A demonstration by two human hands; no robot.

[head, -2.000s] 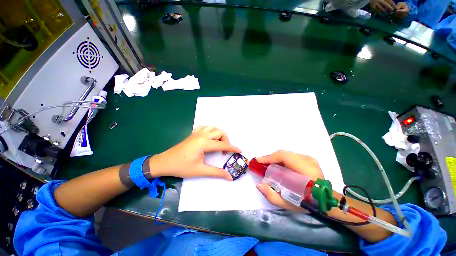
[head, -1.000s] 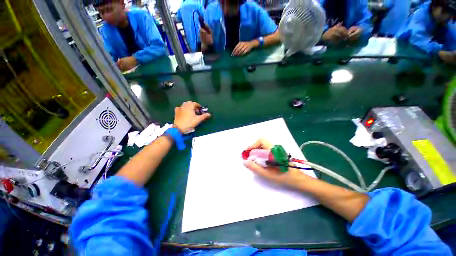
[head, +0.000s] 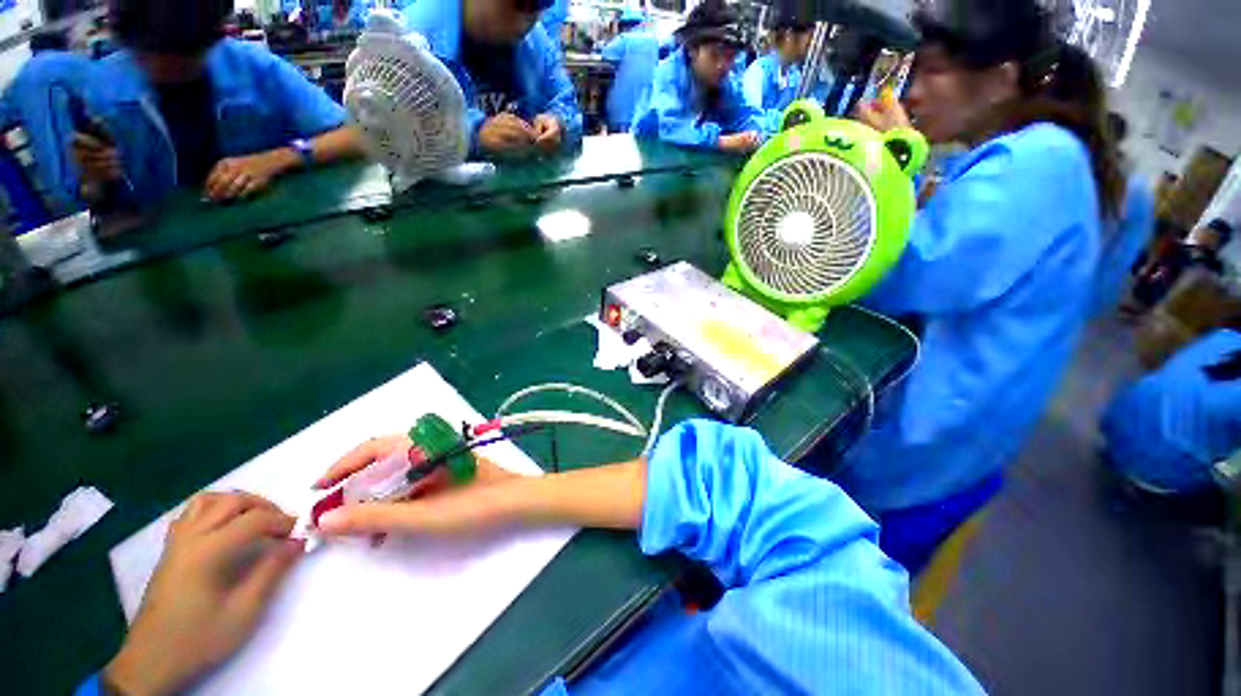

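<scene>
My right hand (head: 456,506) holds the dispensing syringe (head: 378,479) over the white paper sheet (head: 408,598). The barrel is clear-pink, with a red part at the front and a green cap (head: 442,449) at the rear. My left hand (head: 211,585) is over the sheet's left part, partly cut off by the lower edge. Its fingertips are close to the syringe's front end. A small white piece (head: 305,528) shows between the two hands; what it is, and whether my left fingers grip anything, cannot be told.
Black housings lie on the green bench, one at left (head: 100,416) and one behind the sheet (head: 440,317). Tissue (head: 61,530) lies at left. The controller (head: 708,333) and green frog-shaped fan (head: 817,218) stand at right. A person (head: 994,299) is beside them; others sit opposite.
The view has swung right. My left hand has come back from the bench beyond the sheet to beside the syringe. My right hand still holds the syringe.
</scene>
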